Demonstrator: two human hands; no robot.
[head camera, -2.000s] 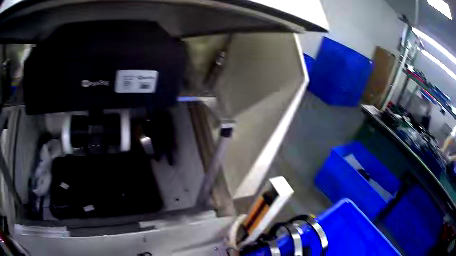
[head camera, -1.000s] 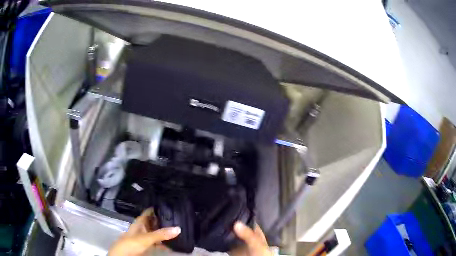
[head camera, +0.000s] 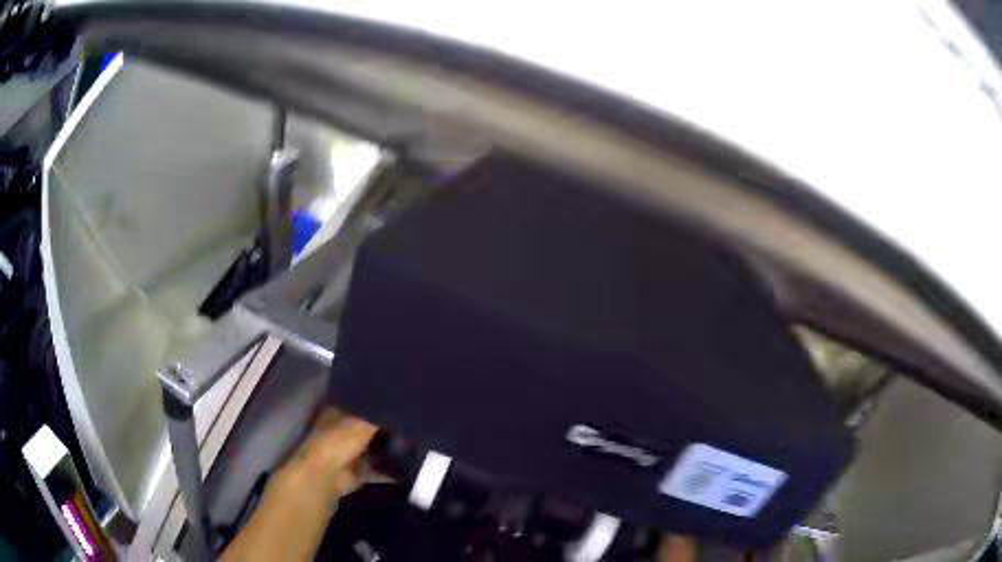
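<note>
My left hand (head camera: 327, 456) reaches in under the inner black box (head camera: 582, 351), at the left of the test fixture (head camera: 431, 480). Its fingertips meet dark shapes under the box edge; whether they grip the headphones cannot be told. My right hand (head camera: 676, 548) shows only as a small blurred patch at the bottom edge, right of the fixture's other white ring (head camera: 597, 538). The headphones cannot be told apart from the dark fixture. The inner box has a logo plate and a white label (head camera: 724, 480).
The raised white lid (head camera: 681, 77) arches over the top. A metal hinge arm (head camera: 187, 461) stands left of my left hand. A white side guard with a pink strip (head camera: 73, 505) is at the lower left. Pale side panels flank the chamber.
The view has moved closer, and the inner box looms larger. Both hands have moved from the front of the fixture base, where they held headphones, to beside the fixture under the box.
</note>
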